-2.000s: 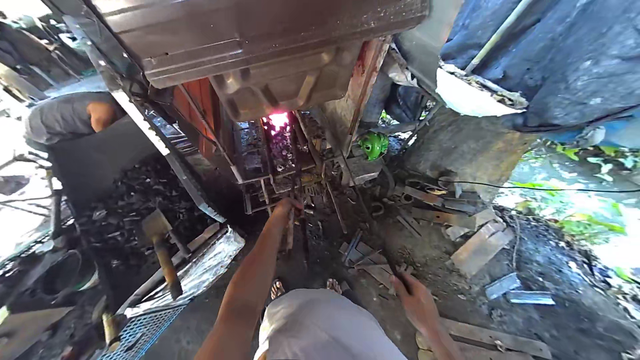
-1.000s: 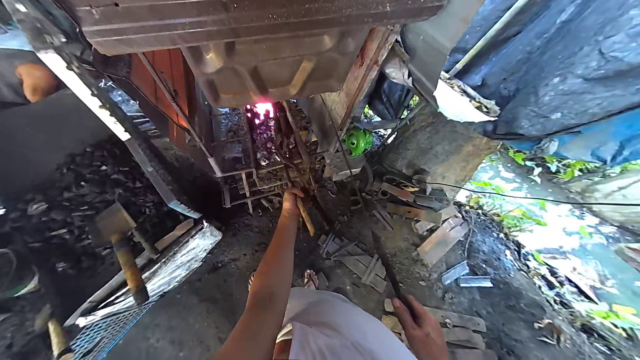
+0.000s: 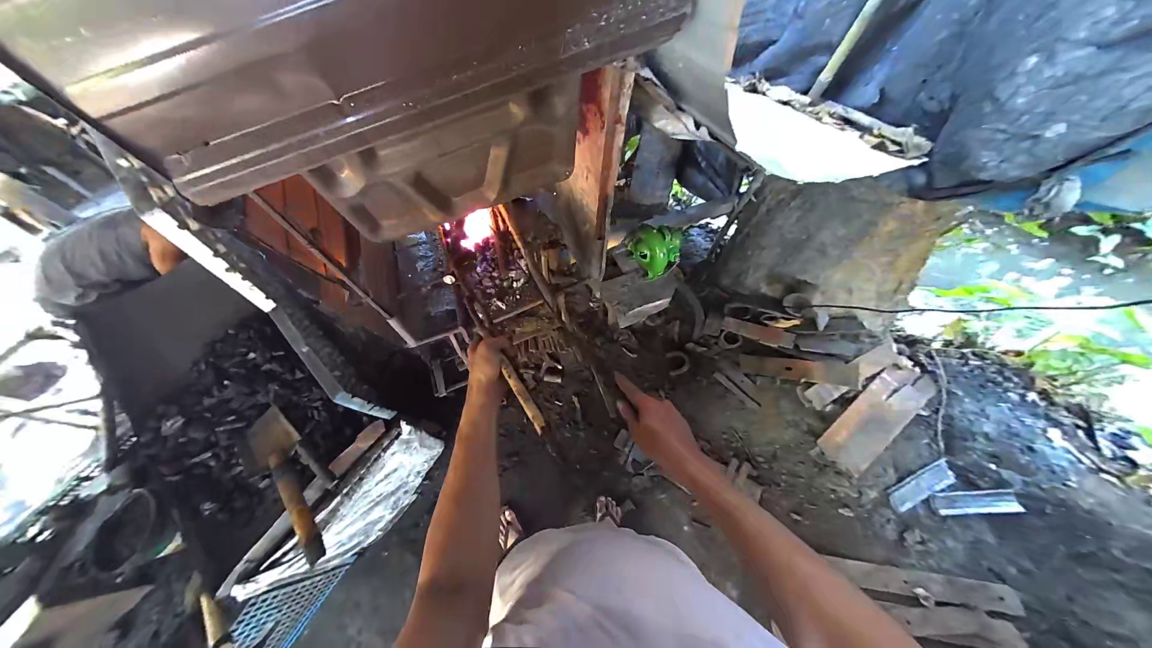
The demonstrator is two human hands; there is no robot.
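My left hand [image 3: 488, 353] is closed around a thin dark rod [image 3: 466, 297] that runs up towards the glowing coals [image 3: 475, 229] of a forge. Just below that hand a light wooden handle [image 3: 524, 396] slants down; whether it belongs to the same rod is unclear. To the right and lower, my right hand [image 3: 655, 421] grips a long dark blade-like metal bar [image 3: 601, 373], which points up and left among other rods. Its far end is lost against the dark ground. Dark charcoal [image 3: 504, 274] surrounds the glow.
A brown sheet-metal hood [image 3: 387, 99] hangs low over the forge. A green blower [image 3: 654, 250] sits right of it. At left lie a charcoal heap [image 3: 225, 387] and a wooden-handled hammer [image 3: 292, 499]; beyond is a person in grey [image 3: 99, 256]. Metal scraps [image 3: 877, 418] litter the right.
Two seconds ago my right hand showed no long bar; one second ago it held one, low at the right. It has since moved forward and left, nearer my left hand.
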